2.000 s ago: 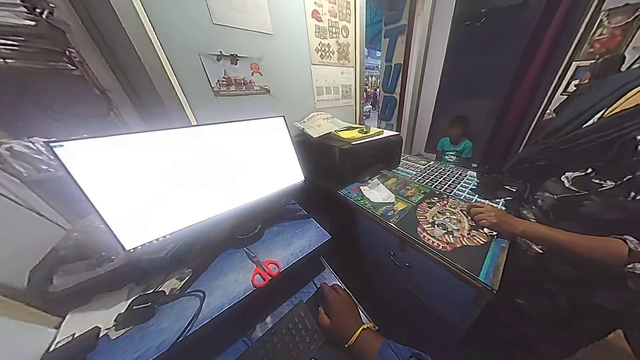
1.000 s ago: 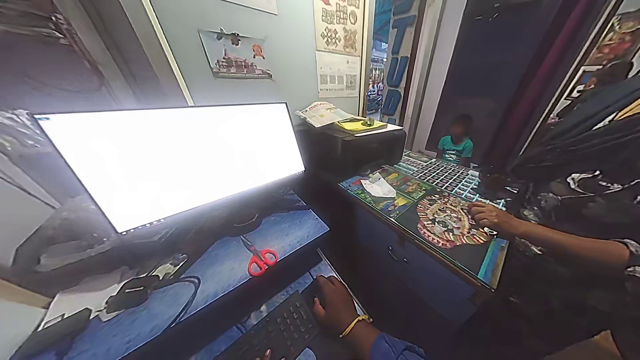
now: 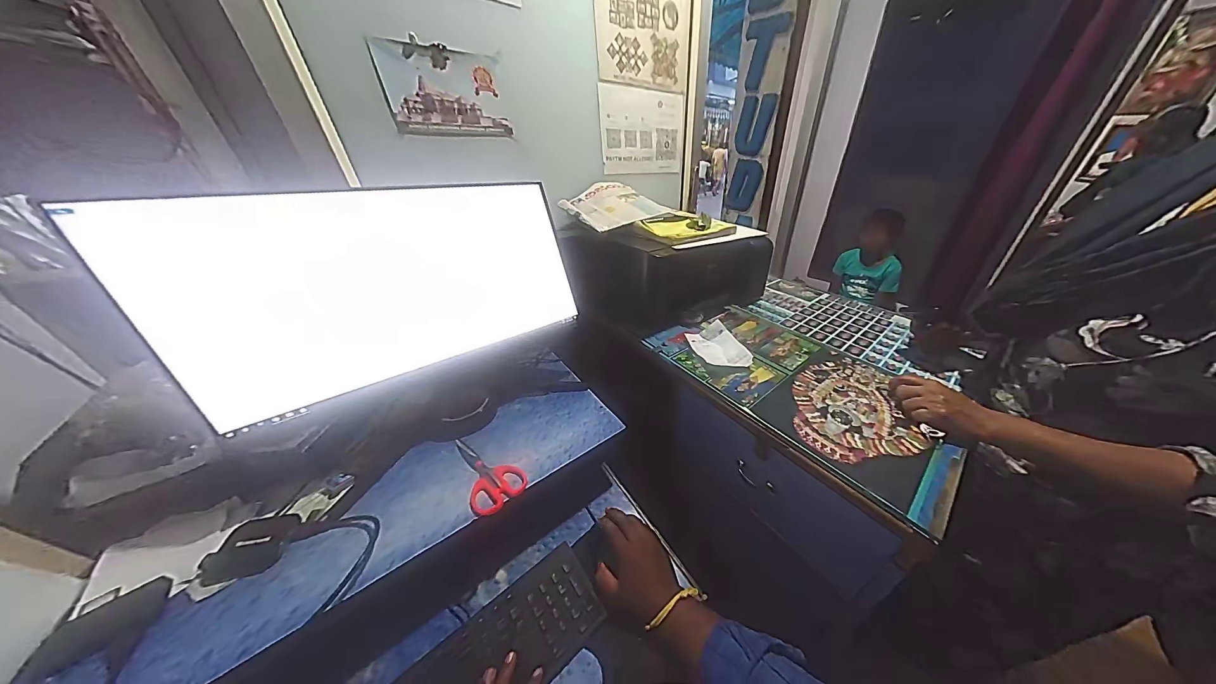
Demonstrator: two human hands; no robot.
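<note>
My right hand, with a yellow band at the wrist, rests over a dark computer mouse, which it mostly covers. Just left of it lies a black keyboard on a low blue shelf. Only the fingertips of my left hand show, apart, over the keyboard's near edge at the bottom of the view. On the blue desk above lie scissors with red handles, blades partly apart. A monitor with a bright, mostly white screen stands behind them.
Black cables and an adapter lie at the left. A black printer bears papers. Another person's hand rests on the glass-topped counter at right, near a crumpled white paper. A person in a green shirt is beyond.
The fingertips of my left hand, not visible two seconds ago, now show over the keyboard. My right hand stays at the mouse. The view has shifted somewhat.
</note>
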